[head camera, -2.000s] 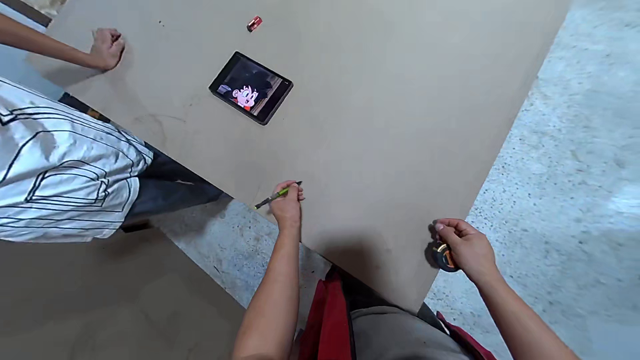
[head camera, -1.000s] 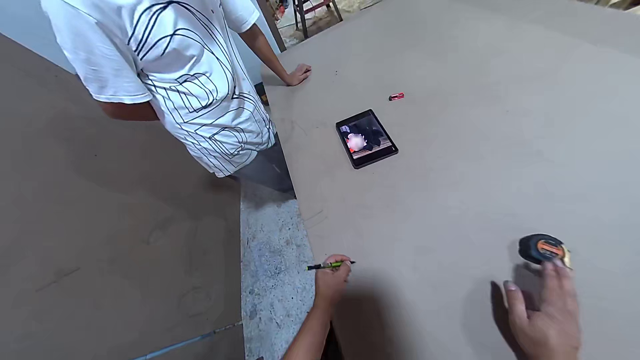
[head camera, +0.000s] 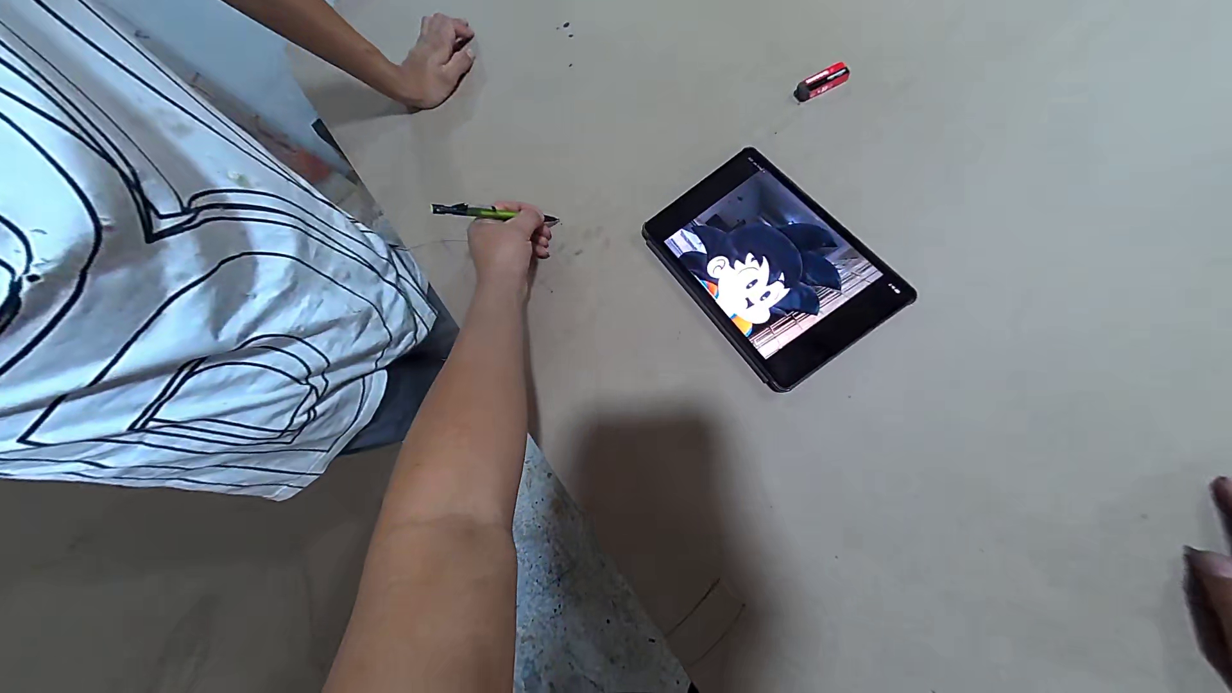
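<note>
A green and black pen (head camera: 481, 212) is held in my left hand (head camera: 508, 239), its dark tip pointing right over the large board (head camera: 962, 481). Right of that hand lies a tablet (head camera: 780, 269) in a dark case, its lit screen showing a cartoon figure. Beyond the tablet is a small red and black object (head camera: 821, 82), its kind unclear. Only some fingers of my right hand (head camera: 1215, 568) show at the right edge, low over the board; whether they hold anything is hidden. Faint pencil-like lines (head camera: 707, 616) mark the board near its lower edge.
A person in a white shirt with black lines (head camera: 221, 318) stands at the left, one hand (head camera: 438, 63) resting on the board. Speckled floor (head camera: 577, 597) shows below the board's edge. Another brown surface (head camera: 173, 577) is at the lower left.
My left hand has moved farther along the board with the pen, closer to the other person's hand. The tape measure seen earlier by my right hand is out of view. The view has shifted strongly.
</note>
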